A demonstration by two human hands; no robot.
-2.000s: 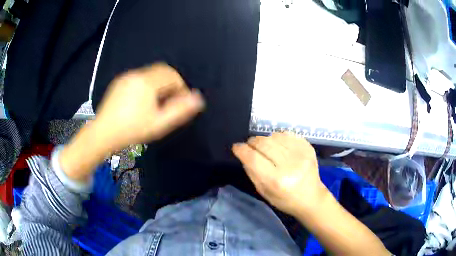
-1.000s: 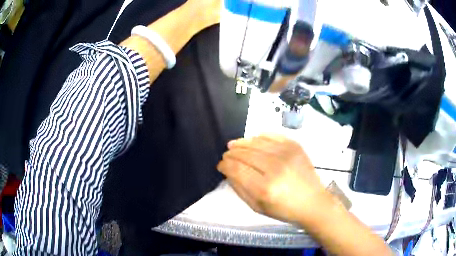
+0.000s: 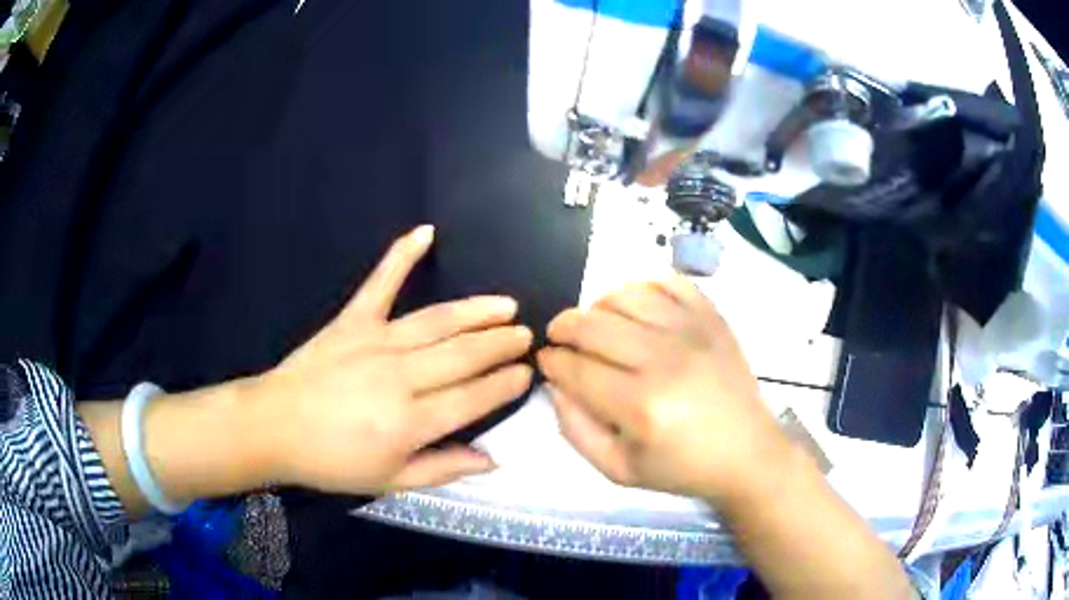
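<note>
A large black garment panel [image 3: 469, 152] lies over the left and middle of the table, its right edge running to the presser foot [image 3: 577, 188] of the white sewing machine [image 3: 639, 70]. My left hand [image 3: 399, 381] lies flat on the panel with fingers spread, pointing right. My right hand [image 3: 656, 387] is at the panel's right border, with fingertips bent together on the cloth edge, beside my left fingertips. The cloth under the right fingertips is mostly hidden.
A smartphone [image 3: 882, 381] lies flat at the right, partly under black cloth scraps [image 3: 938, 223]. A small tan label [image 3: 807, 440] is beside my right wrist. A ruler scale [image 3: 563, 537] runs along the table's front edge. Blue material shows below at the left.
My left hand has come down from beside the machine head onto the panel near my right hand. My right hand stays at the cloth edge, its fingers shifted slightly.
</note>
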